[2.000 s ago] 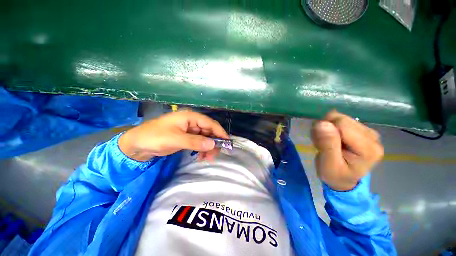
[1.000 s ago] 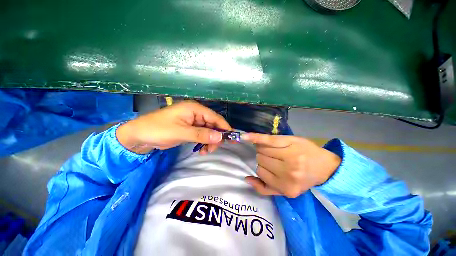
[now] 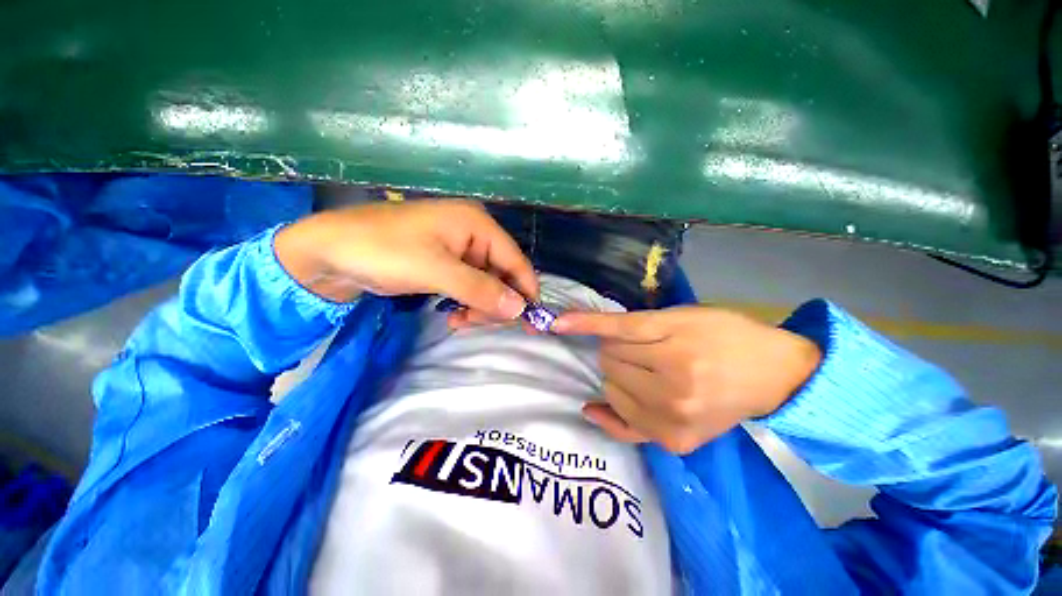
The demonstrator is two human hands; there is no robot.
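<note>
A small flat strip with a purple and white pattern, likely a small circuit board, is above my lap near the picture's middle. My left hand pinches its left end between thumb and finger. My right hand has its index fingertip at the board's right end, and its other fingers are curled below. Whether the right fingers hold anything is hidden. A dark bit shows behind the left fingers, too small to name.
The glossy green mat spans the bench beyond my hands, its edge just past them. Blue cloth lies at the left. A black cable hangs at the bench edge on the right.
My right hand, first raised apart at the right, has come in to the board's right end. The board is now tilted. The view has shifted and the round dish has left it.
</note>
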